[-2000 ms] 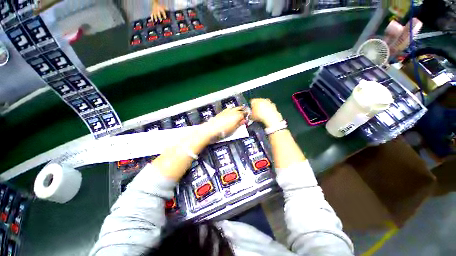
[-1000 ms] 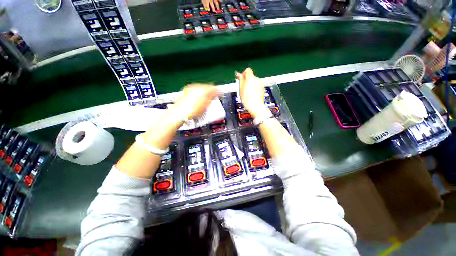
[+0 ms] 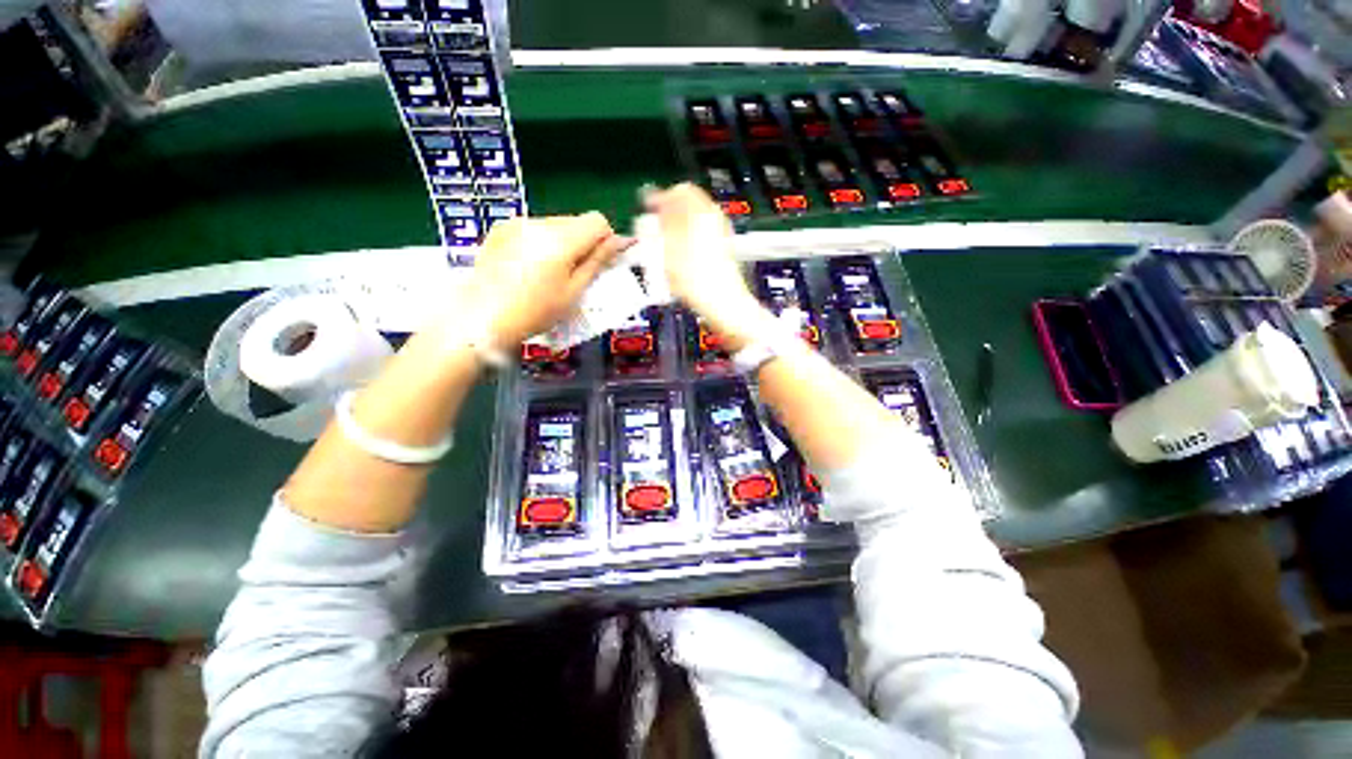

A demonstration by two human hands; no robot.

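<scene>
My left hand (image 3: pixel 537 279) holds the loose end of the white label roll (image 3: pixel 304 349), a white strip with faint print, above the back row of the clear tray (image 3: pixel 512 559). My right hand (image 3: pixel 694 255) is raised beside it, slightly blurred; whether a small sticker is at its fingertips cannot be told. Black-and-red devices (image 3: pixel 645 460) lie in the tray's two rows of pockets, some hidden by my hands and right forearm. The black label strip (image 3: pixel 452 111) hangs down at the back left, its lower end near my left hand.
Another tray (image 3: pixel 823 156) of devices lies on the green conveyor (image 3: pixel 593 126). More trays of devices (image 3: pixel 89 400) are at left. At right are a thin dark stick (image 3: pixel 986 383), a phone (image 3: pixel 1078 356), stacked trays (image 3: pixel 1186 289), a cream cup (image 3: pixel 1216 398) and a fan (image 3: pixel 1272 261).
The view has shifted left and down the bench. A filled tray now lies on the conveyor. Both hands have come close together over the tray's back row, with the white strip held between them.
</scene>
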